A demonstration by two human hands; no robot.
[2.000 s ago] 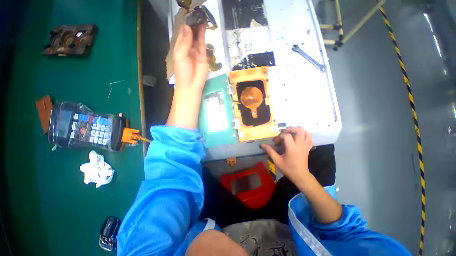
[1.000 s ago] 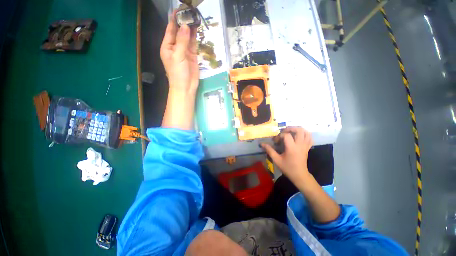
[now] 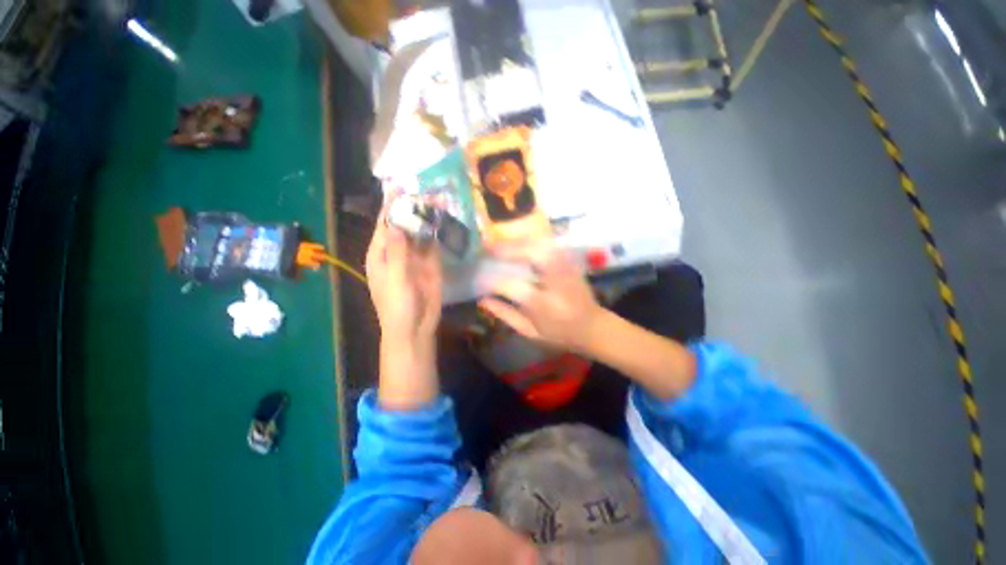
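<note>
My left hand (image 3: 406,276) is bare and holds a small dark and silvery device (image 3: 428,224) at its fingertips, in front of the teal plate (image 3: 452,182). The device is blurred. The orange fixture (image 3: 503,185) lies open on the white machine top, with a round orange centre in a dark recess. My right hand (image 3: 541,296) is bare and blurred, over the machine's front edge just below the orange fixture. I cannot tell whether its fingers hold anything.
A red button (image 3: 597,259) is on the machine front. A thin dark tool (image 3: 612,108) lies on the machine top (image 3: 585,55). On the green mat (image 3: 221,441) are a brown block (image 3: 215,121), sleeved handheld terminal (image 3: 234,248), white wad (image 3: 255,311) and spare device (image 3: 266,424). A red stool (image 3: 552,388) is below.
The view has shifted. My left hand has come back from the far end of the machine top with the device. My right hand has moved left along the front edge, and the red button now shows.
</note>
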